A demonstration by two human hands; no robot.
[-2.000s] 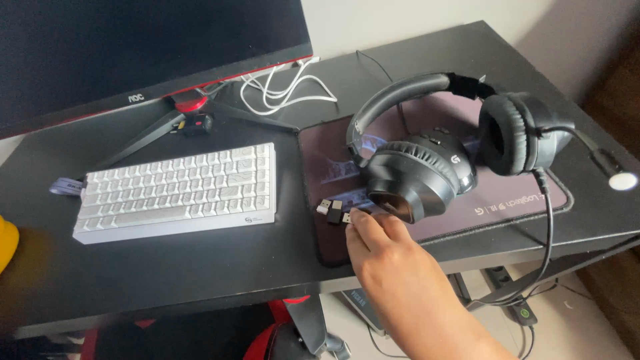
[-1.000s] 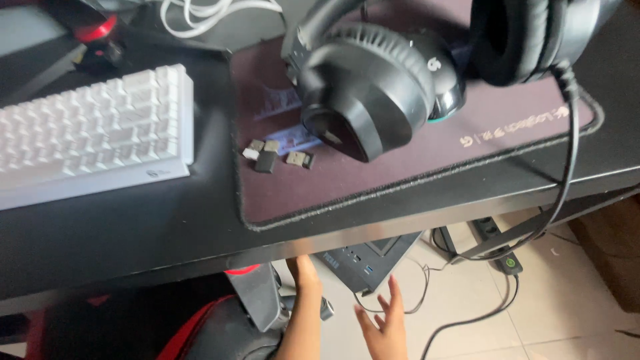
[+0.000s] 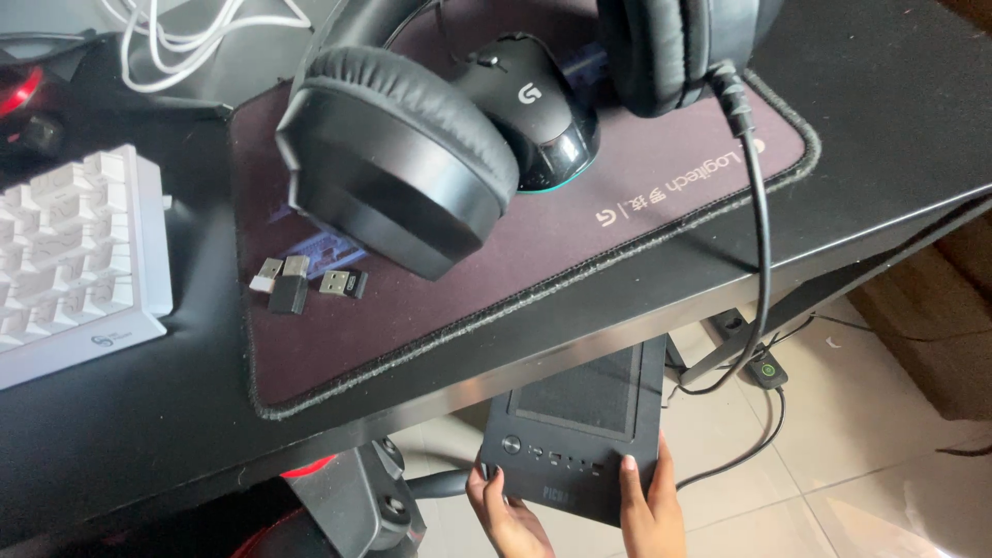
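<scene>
Below the desk's front edge, a black computer case [image 3: 570,434] with a round button, ports and a mesh panel is partly hidden by the desktop. My left hand [image 3: 508,515] grips its left edge near the bottom corner. On the opposite side, my right hand [image 3: 651,500] holds the case with the thumb on its port face. Above, on the mouse pad [image 3: 496,287], lie several small USB receivers [image 3: 291,285]. Black headphones [image 3: 403,163] rest there too, beside a black mouse [image 3: 535,97].
A white keyboard [image 3: 70,256] sits at the left of the black desk [image 3: 116,434]. The headphone cable [image 3: 763,232] hangs over the front edge. A power strip [image 3: 763,368] with cables lies on the tiled floor, and part of a chair [image 3: 349,496] stands below the desk.
My right hand has left the USB receivers on the pad and gone under the desk. Both hands now hold the case; one second ago the right hand was apart from it. The view has moved closer.
</scene>
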